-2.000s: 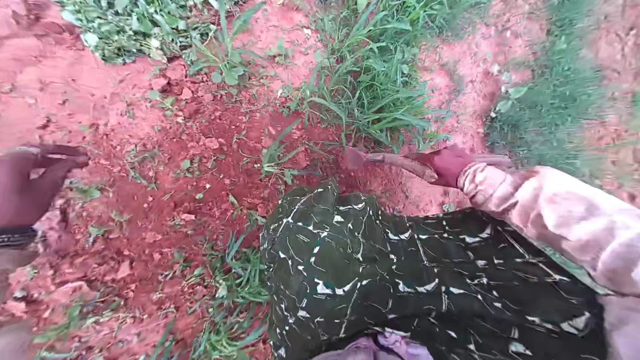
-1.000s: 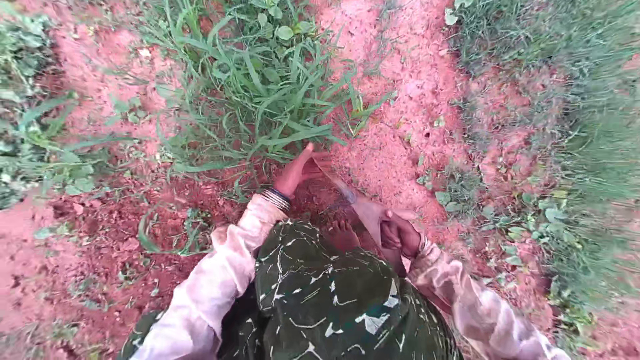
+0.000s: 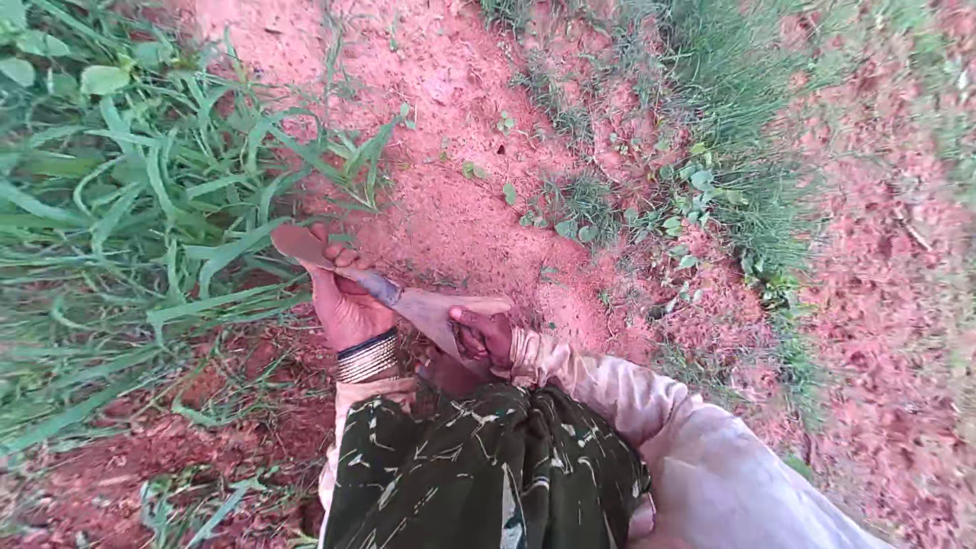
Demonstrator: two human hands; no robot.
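Note:
A short hand hoe with a wooden handle and a flat metal blade lies slantwise across the middle of the view. My right hand grips its broad, forked wooden part. At the blade end, my left hand is turned palm up, its fingers and thumb around the blade; part of the grip is hidden behind the metal. Bangles circle the left wrist. Just left of the blade stands a dense clump of long-bladed green grass. Below the handle, a bare foot shows partly.
Dark patterned cloth covers my lap. Reddish soil lies ahead, with small seedlings in it. A strip of finer grass and low leafy weeds runs down the right side. Loose, broken soil with scattered weeds is at the lower left.
Two seconds ago my left hand was at the far left, away from the hoe; it came to the tool's end and now holds the blade. My right hand has kept hold of the hoe.

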